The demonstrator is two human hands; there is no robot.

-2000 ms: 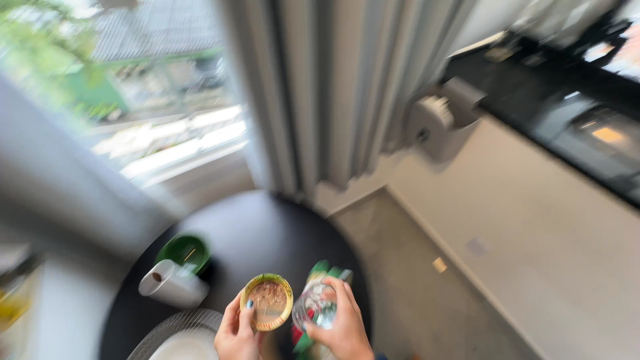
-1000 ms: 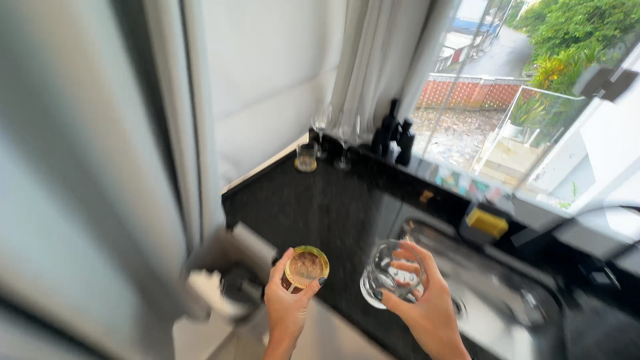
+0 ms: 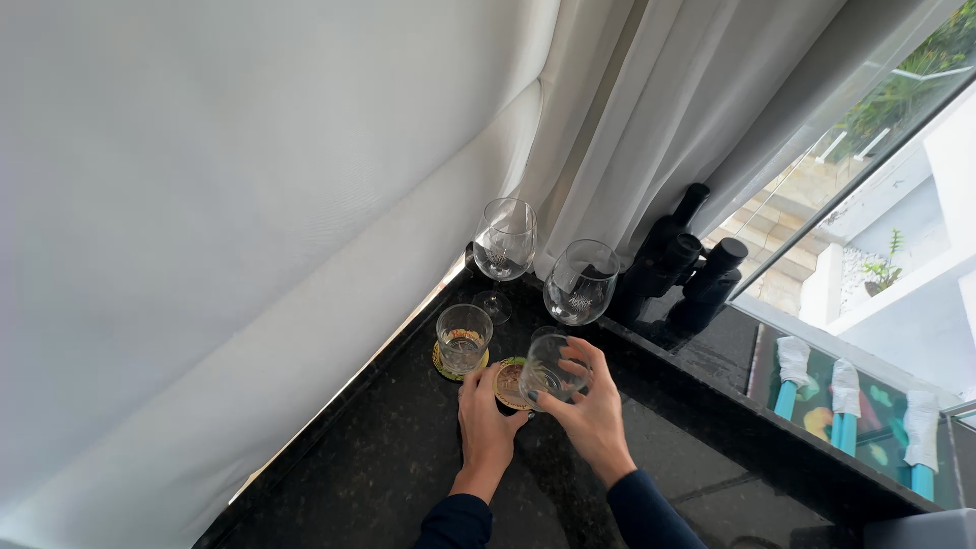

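My left hand [image 3: 488, 419] has its fingers on a round printed coaster [image 3: 508, 383], low over or on the black stone countertop [image 3: 366, 465]; which of the two cannot be told. A clear glass tumbler [image 3: 550, 370] is in my right hand [image 3: 591, 408], tilted, and it overlaps the coaster's right edge in the view. Just left of them, a second tumbler [image 3: 463, 339] stands on another coaster [image 3: 448, 364]. Behind stand two stemmed balloon glasses, one at the back [image 3: 503, 248] and one nearer the window [image 3: 581, 286].
Black binoculars [image 3: 679, 274] and a dark bottle [image 3: 686, 206] stand by the window at the right. A raised stone ledge [image 3: 762, 412] bears a colourful tray with several blue-handled, white-wrapped items [image 3: 845, 389]. A white wall [image 3: 267, 191] and grey curtain [image 3: 648, 99] border the corner.
The view has swung from a round table past the sink to the counter's corner. Both hands, with the coaster and the tumbler, have come close together beside the standing glasses.
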